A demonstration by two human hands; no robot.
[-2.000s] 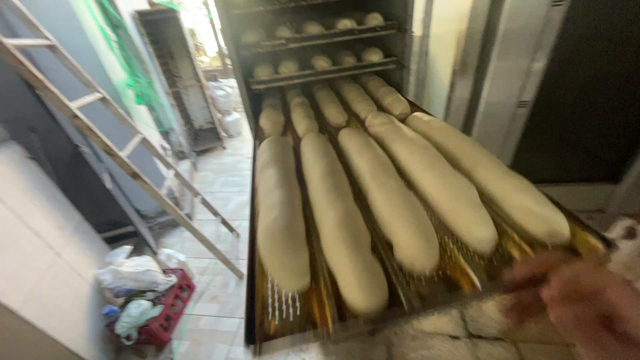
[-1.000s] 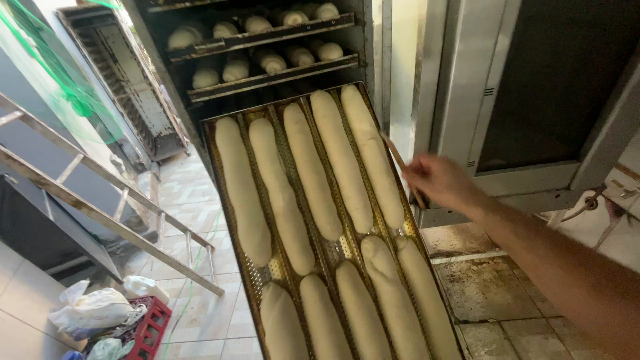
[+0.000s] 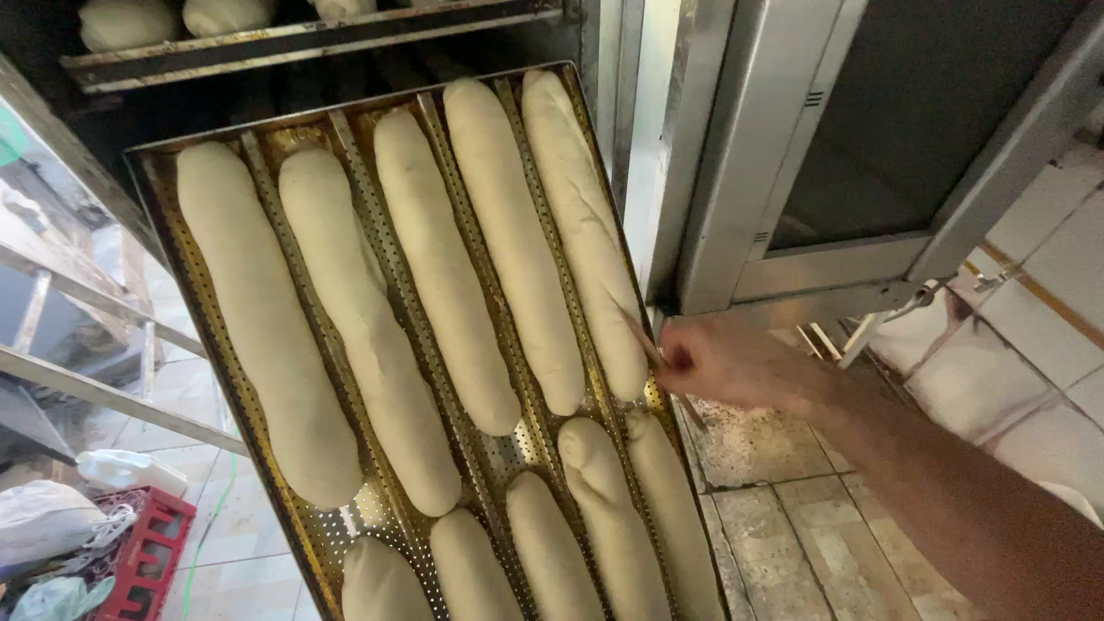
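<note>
A perforated metal baguette tray (image 3: 345, 517) with channels reaches out from a dark rack, tilted in view. Two rows of long raw dough loaves lie in its channels. My right hand (image 3: 711, 362) is closed on a thin, blade-like tool (image 3: 640, 336), its tip at the lower part of the far-right dough loaf (image 3: 586, 233) in the upper row. That loaf bears a long lengthwise line or cut; its neighbour, a smooth dough loaf (image 3: 513, 250), shows none. My left hand is out of view.
Above, a rack shelf (image 3: 328, 39) carries more dough pieces. A metal-framed door with a dark panel (image 3: 776, 155) stands at the right, near the tray. At the left are a ladder (image 3: 112, 392) and a red plastic crate (image 3: 155, 552) with bags on the tiled floor.
My right hand has moved down along the far-right loaf with the tool. The view has moved closer to the tray.
</note>
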